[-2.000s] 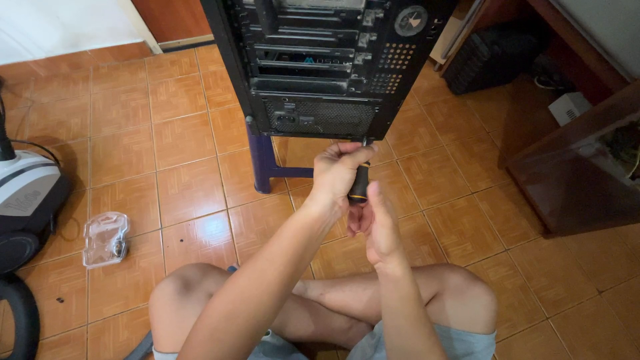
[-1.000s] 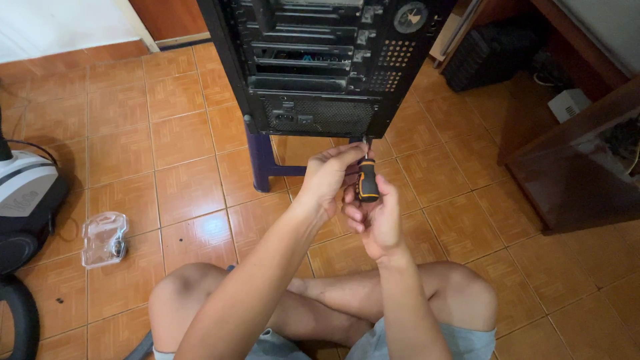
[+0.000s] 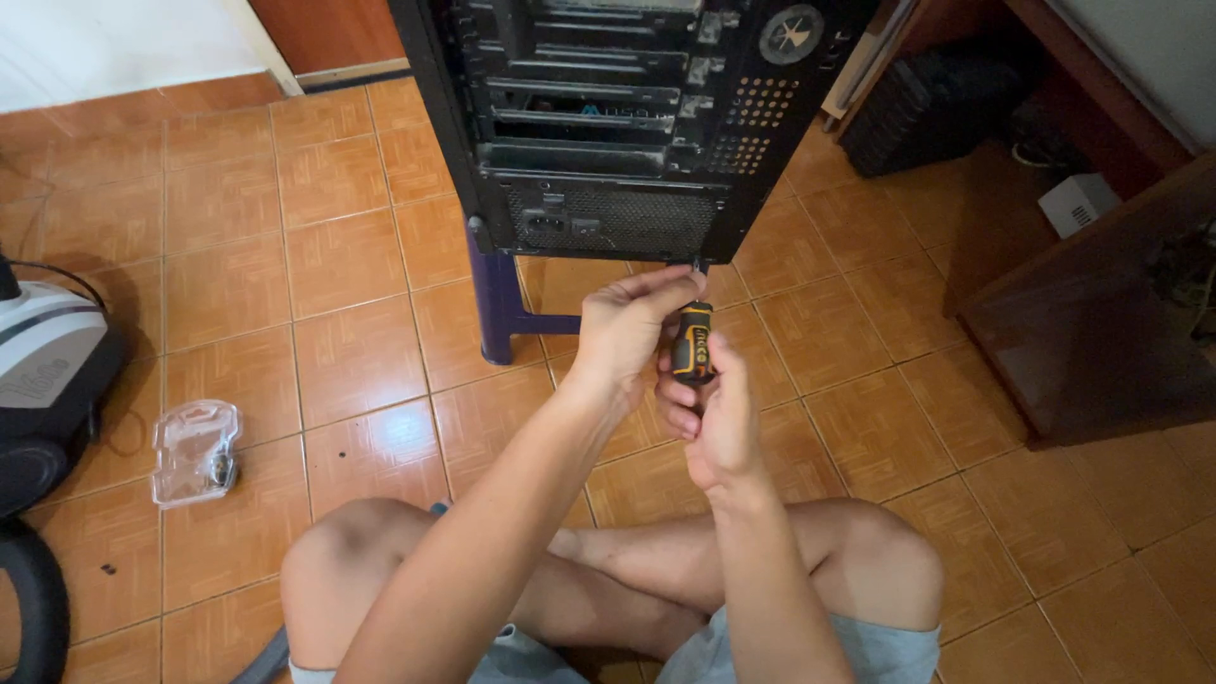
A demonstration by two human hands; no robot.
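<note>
A black computer tower case (image 3: 608,171) stands with its rear panel toward me on a purple plastic stool (image 3: 499,313). My right hand (image 3: 708,399) holds a stubby screwdriver (image 3: 693,344) by its black and yellow handle, shaft pointing up at the case's lower right edge. The fingertips of my left hand (image 3: 632,328) pinch around the shaft, just below that edge. Whether the tip sits in a screw is too small to tell.
An open clear plastic package (image 3: 195,451) lies on the tiled floor at left, beside a vacuum cleaner (image 3: 52,370) and its hose (image 3: 33,589). At right are a wooden cabinet (image 3: 1092,342), a black case (image 3: 917,109) and a small white box (image 3: 1078,204).
The screwdriver handle has turned and shifted in my right hand, and its printed side now faces up. My left fingers remain at the shaft near the case edge.
</note>
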